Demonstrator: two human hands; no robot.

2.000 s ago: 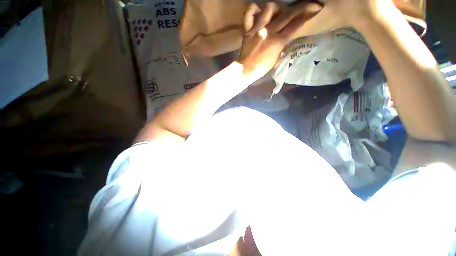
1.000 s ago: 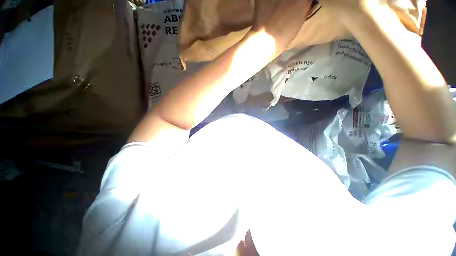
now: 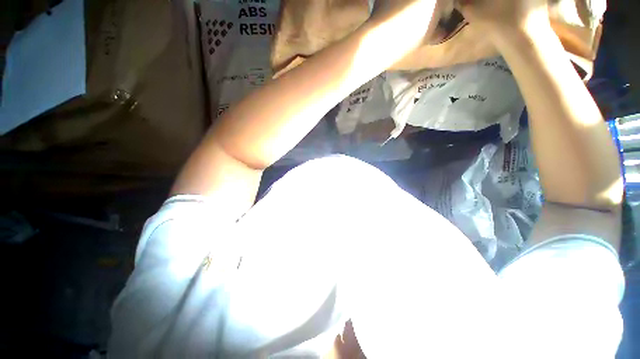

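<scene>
A brown kraft paper sack (image 3: pixel 319 28) lies at the top of the view, cut off by the top edge. My left hand (image 3: pixel 421 8) is at the top edge over the sack, mostly out of the picture. My right hand (image 3: pixel 500 17) is at the sack's upper right, overexposed and partly cut off. A dark gap or fold shows in the paper between the hands. The fingers are not clear enough to tell what they hold. A white sack with black print (image 3: pixel 456 102) lies beneath the kraft sack.
An ABS resin bag (image 3: pixel 238 52) stands left of the kraft sack. A large brown carton (image 3: pixel 151 91) with a white paper sheet (image 3: pixel 45 66) is at the left. A crumpled white bag (image 3: pixel 484 189) lies lower right. A blue-edged object (image 3: pixel 617 144) is at the right edge.
My left hand has moved up and right, towards the top edge, and its forearm has swung up. The kraft sack and surroundings appear shifted slightly right.
</scene>
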